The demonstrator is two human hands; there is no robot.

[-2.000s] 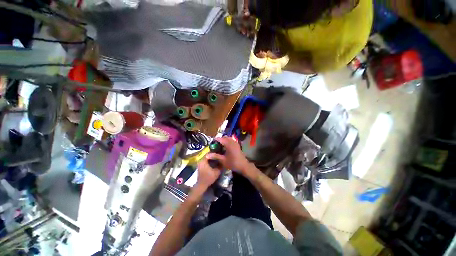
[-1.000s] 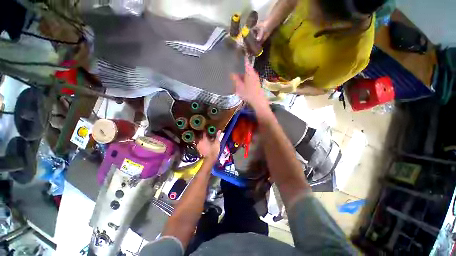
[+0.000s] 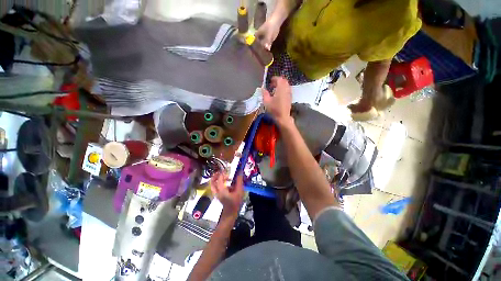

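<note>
My left hand (image 3: pixel 228 192) is over the table edge beside the blue basket (image 3: pixel 250 144), fingers apart, with nothing visible in it. My right hand (image 3: pixel 279 100) reaches forward past the basket to the right end of the grey fabric stack (image 3: pixel 181 63); its fingers are spread and it looks empty. Several green-tipped thread cones (image 3: pixel 213 133) stand grouped left of the basket. Brown cones with yellow tips (image 3: pixel 261 53) are at the fabric's far right corner, by a coworker's hand (image 3: pixel 267 34).
The sewing machine (image 3: pixel 134 222) with its purple end (image 3: pixel 151 178) is at left. A dark spool with a pink end (image 3: pixel 202 207) lies near my left hand. A person in yellow (image 3: pixel 351 33) is ahead. Grey fabric (image 3: pixel 313 134) lies over the basket's right side; a red stool (image 3: pixel 411 77) is beyond.
Two seconds ago both hands held a dark green-tipped cone; they have since separated and let it go. My right hand moved forward. The coworker's other arm has swung down to the right.
</note>
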